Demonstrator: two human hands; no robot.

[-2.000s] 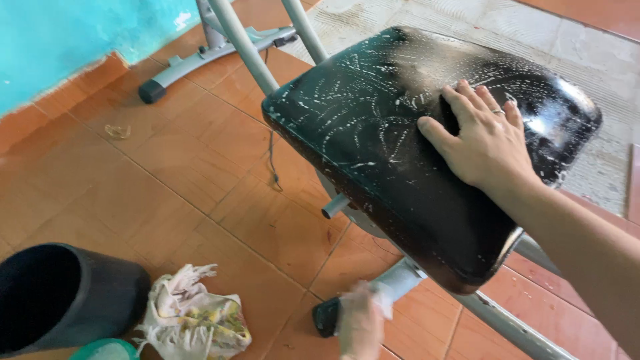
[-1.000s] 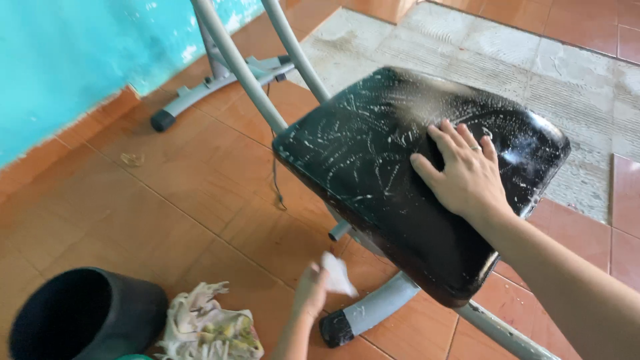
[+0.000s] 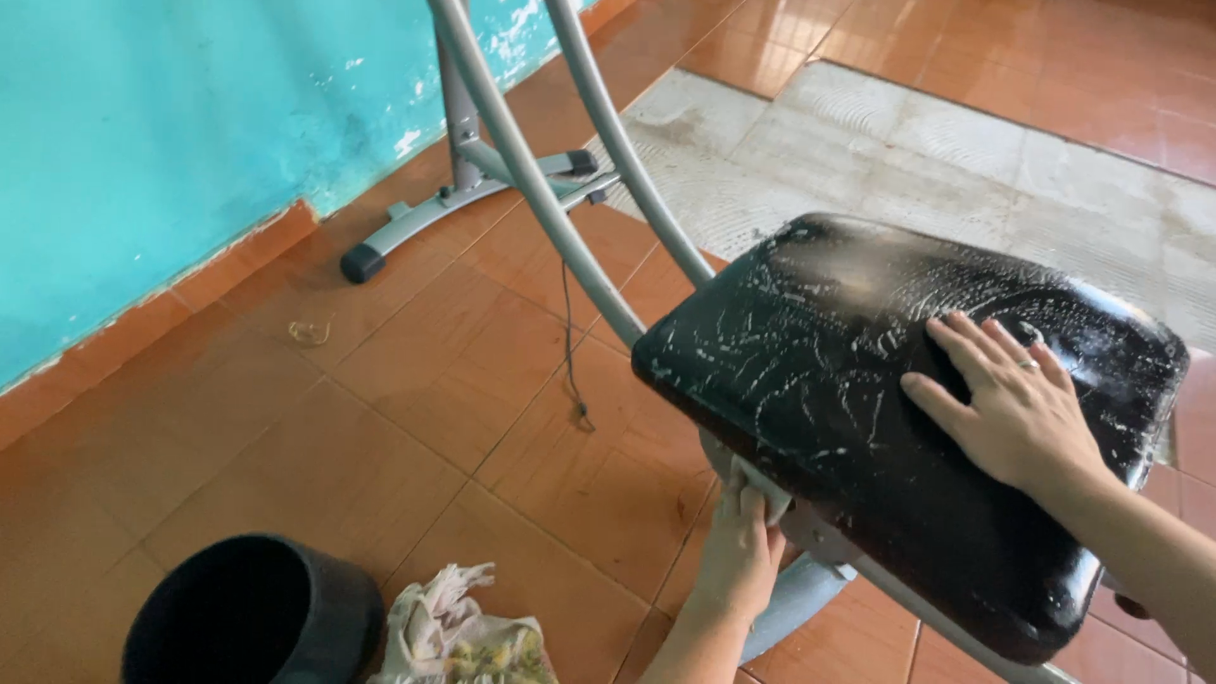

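My right hand rests flat, fingers spread, on a black padded seat streaked with whitish suds. A ring is on one finger. Below the seat's near-left edge, my left hand holds a small whitish cloth or pad against the metal part under the seat. Its fingertips are partly hidden. Two grey metal tubes rise from the seat's far-left side, and a grey curved foot shows beneath it.
A dark bucket stands at the lower left beside a crumpled, stained cloth. A metal stand foot with black caps lies near the turquoise wall. A thin cord hangs to the tiled floor. Beyond is an untiled patch.
My left hand has moved with the white cloth from beside the foot up to the underside of the seat. My right hand stays on the seat.
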